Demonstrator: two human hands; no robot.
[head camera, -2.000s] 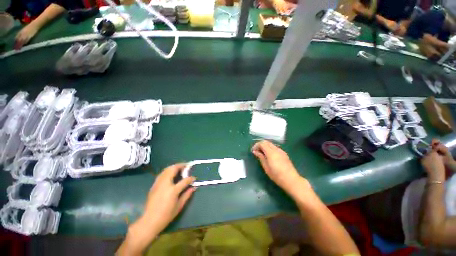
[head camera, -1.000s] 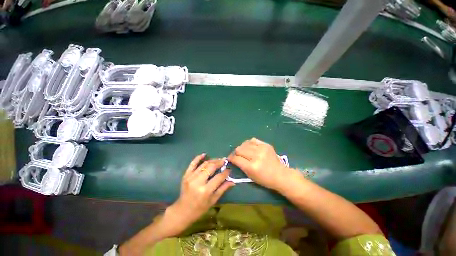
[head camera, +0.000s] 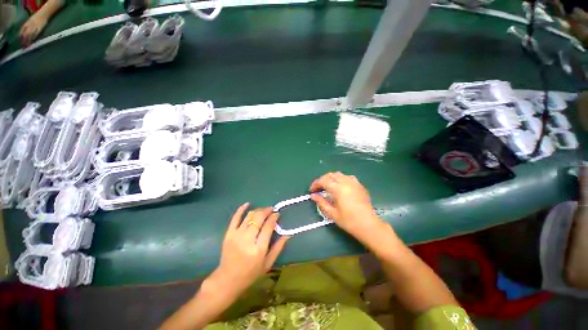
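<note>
A white oval plastic frame (head camera: 298, 229) lies on the green bench near its front edge. My left hand (head camera: 250, 240) holds its left end between thumb and fingers. My right hand (head camera: 345, 201) is over its right end, fingertips bent down on the frame and hiding that end. I cannot tell whether a strip is between those fingertips. A small pile of thin white strips (head camera: 363, 133) lies beyond my right hand, by the foot of the post.
Stacked white frames (head camera: 149, 184) stand at left. A black pouch (head camera: 462, 158) and more frames (head camera: 483, 97) are at right. A slanting grey post (head camera: 389, 51) rises from a pale rail (head camera: 277, 109). Greyish housings (head camera: 147, 44) and a person's hand (head camera: 33, 29) are at far left.
Since two seconds ago, my right hand has come from near the strip pile onto the frame. Since one second ago, it has shifted from the frame's left part to its right end.
</note>
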